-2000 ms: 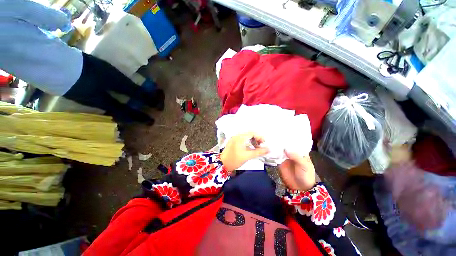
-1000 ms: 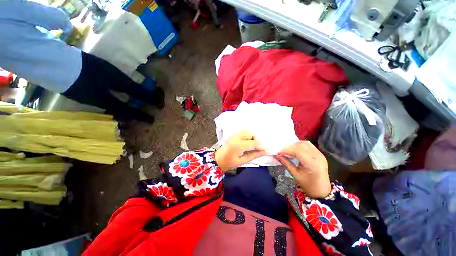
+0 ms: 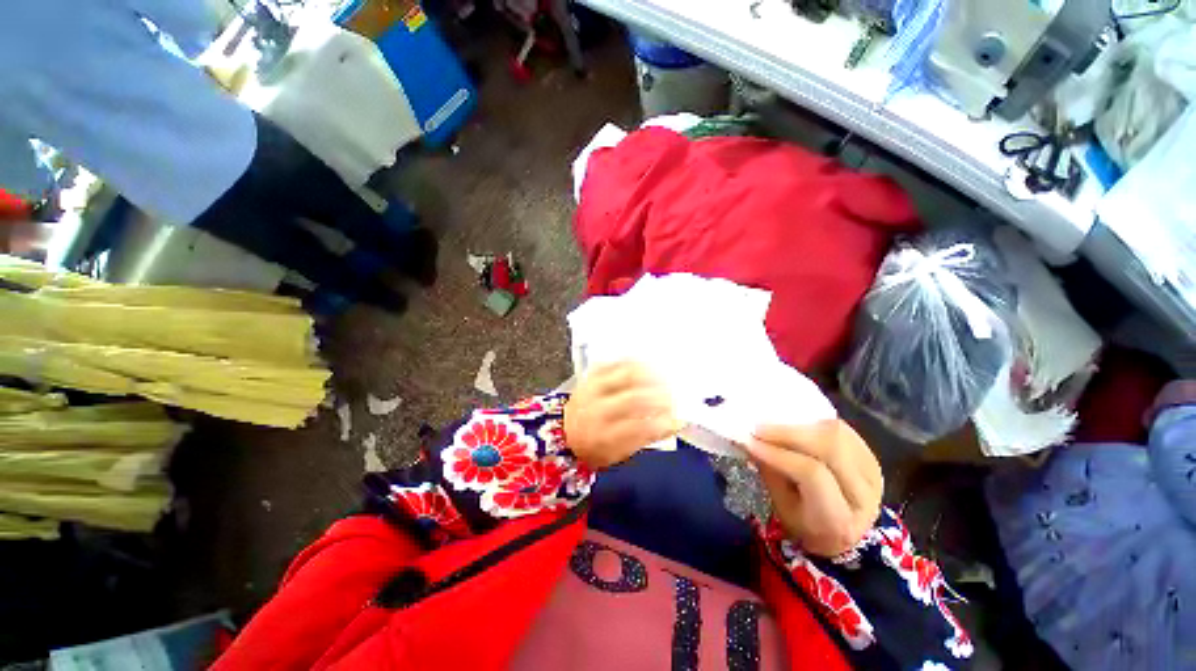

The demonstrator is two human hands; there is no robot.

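A white cut piece (image 3: pixel 735 374) is stretched between my two hands over my lap, with a small dark spot or opening near its middle. My left hand (image 3: pixel 619 413) grips its left end with curled fingers. My right hand (image 3: pixel 820 482) pinches its right end between thumb and fingers. More white cloth (image 3: pixel 617 321) lies behind my left hand, on the near edge of the red fabric pile (image 3: pixel 754 210). Where the held piece ends and the cloth behind begins is hard to tell.
A tied plastic bag (image 3: pixel 929 344) stands right of the red pile. A white sewing table (image 3: pixel 839 98) with a sewing machine (image 3: pixel 1003 53) and black-handled scissors (image 3: pixel 1043 160) runs along the upper right. Cream-yellow garment pieces (image 3: pixel 158 347) lie left. A person (image 3: pixel 144 105) stands upper left.
My right hand has moved slightly right and down, and the white piece now spans a wider gap between my hands. The dark spot has come into view.
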